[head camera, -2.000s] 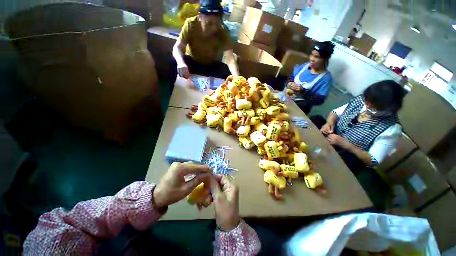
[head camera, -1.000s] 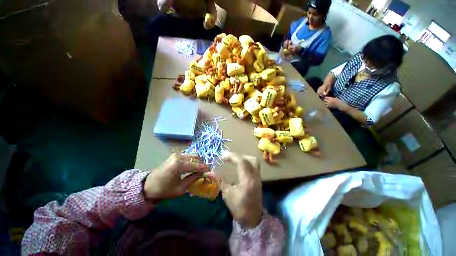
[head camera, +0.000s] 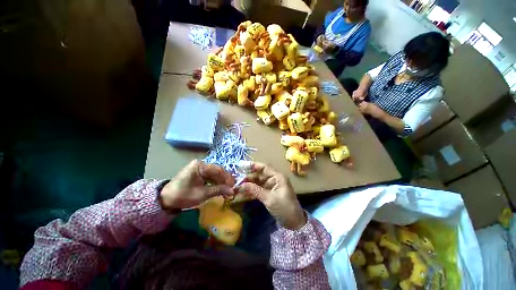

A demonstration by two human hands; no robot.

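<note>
A yellow plush pendant toy (head camera: 222, 222) hangs below my fingers, over the lap at the table's near edge. My left hand (head camera: 195, 186) pinches the toy's top end. My right hand (head camera: 274, 190) meets it there, with a small white strip tag (head camera: 240, 180) between its fingertips. The exact join between strip and toy is hidden by the fingers. A loose pile of thin white-blue strips (head camera: 229, 148) lies on the table just beyond my hands. A pale grey-blue stack of cards or shallow box (head camera: 192, 122) lies left of it.
The brown table (head camera: 254, 166) bears a big heap of yellow toys (head camera: 263, 73). An open white sack (head camera: 334, 218) holding toys stands at my right. A person in a checked vest (head camera: 404, 85) and one in blue (head camera: 344, 37) sit beyond. Cartons (head camera: 472, 147) stand at the right.
The view has tilted down, showing more of the sack. The toy now hangs lower and more visibly below my fingers. A white strip now shows at my right fingertips.
</note>
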